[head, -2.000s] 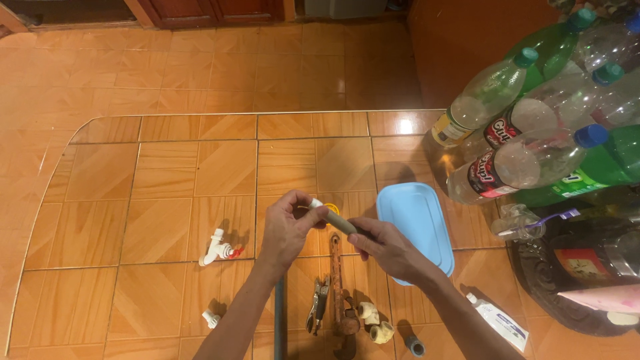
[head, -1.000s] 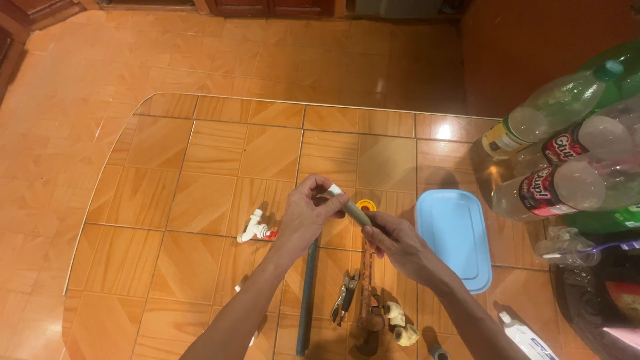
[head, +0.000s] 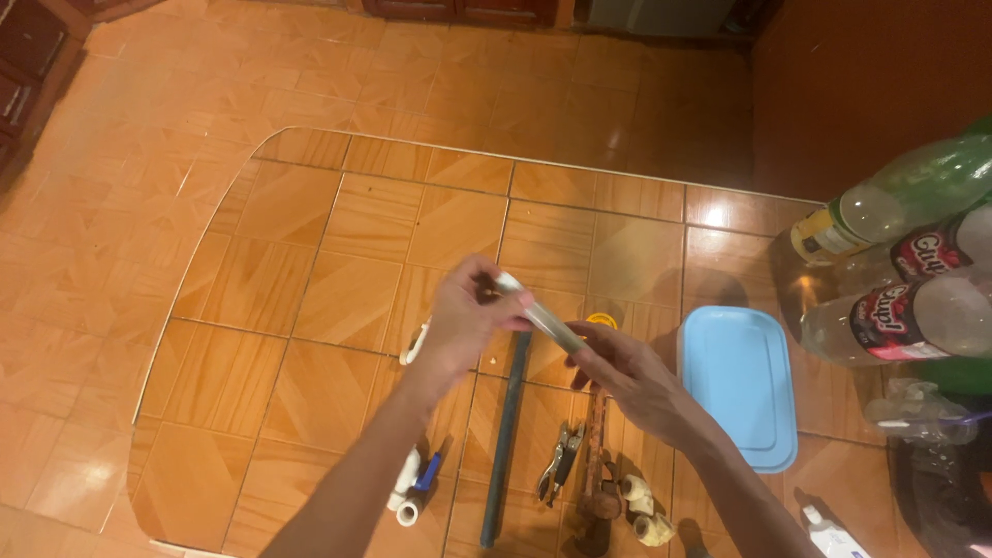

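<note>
My left hand (head: 465, 318) grips the white-wrapped end of a short grey pipe (head: 552, 324), thumb on top. The pipe's lower right end is held in my right hand (head: 628, 372). Below them a long dark grey pipe (head: 506, 442) lies on the tiled table. Right of that pipe are locking pliers (head: 562, 463) and a rusty pipe wrench (head: 597, 465). Just beyond my right hand shows a yellow ring-shaped roll (head: 601, 319). A white plastic valve with a blue handle (head: 415, 484) lies nearer the front, and a white fitting (head: 415, 345) is partly hidden behind my left hand.
A blue-lidded container (head: 738, 387) sits right of my hands. Several plastic bottles (head: 891, 322) stand at the right edge. Cream pipe fittings (head: 647, 511) lie beside the wrench, and a white tube (head: 833, 535) is at the lower right. The table's edge (head: 434, 146) runs across the far side.
Both hands keep hold of the short pipe, which stays tilted between them. The view has shifted left, and the blue-handled valve shows more fully.
</note>
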